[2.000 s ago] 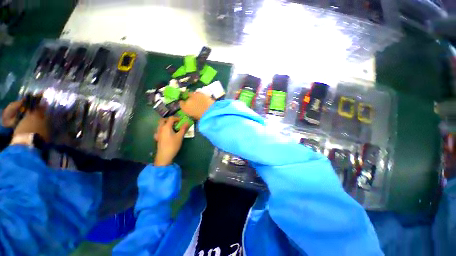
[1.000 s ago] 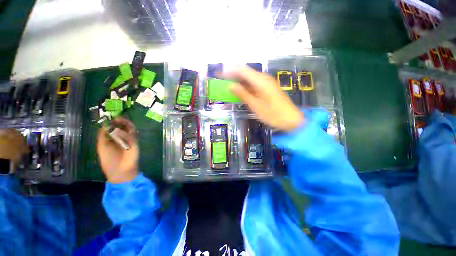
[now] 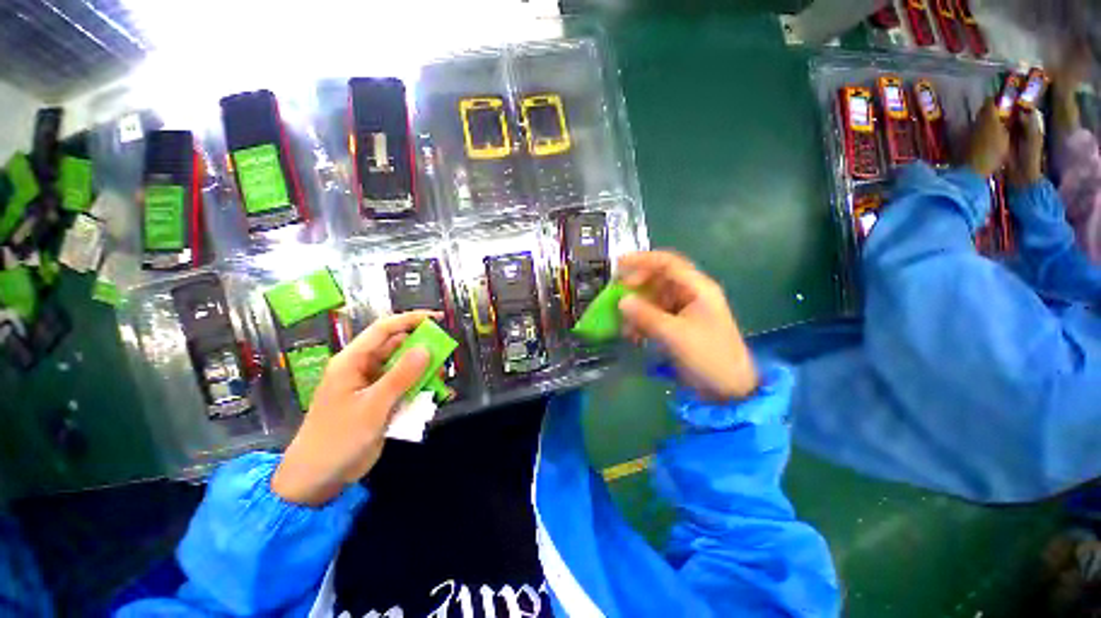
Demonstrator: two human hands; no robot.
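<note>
The clear blister tray (image 3: pixel 326 242) holds phones with open backs in both rows. My left hand (image 3: pixel 350 404) holds several batteries, green (image 3: pixel 425 360) and white (image 3: pixel 413 417), over the lower row. My right hand (image 3: pixel 688 316) pinches one green battery (image 3: pixel 600 312) at the lower end of the bottom-right phone back (image 3: pixel 584 256); I cannot tell if it touches. Green batteries sit in two upper-left phones (image 3: pixel 260 181). In the lower row, one phone (image 3: pixel 312 362) has a green battery in it and another lying across its top. The upper middle phone back (image 3: pixel 382 147) shows no green battery.
A battery pile (image 3: pixel 75 184) lies at the far left. Two yellow-framed housings (image 3: pixel 487 128) lie in the tray's upper right pockets. At right, another tray (image 3: pixel 833 181) holds red phones (image 3: pixel 860 130), and a person in a blue smock (image 3: pixel 966 326) holds two phones.
The view has shifted right. My left hand has moved from beside the pile to over the tray with several batteries. My right hand has moved from the upper row to the lower right pocket.
</note>
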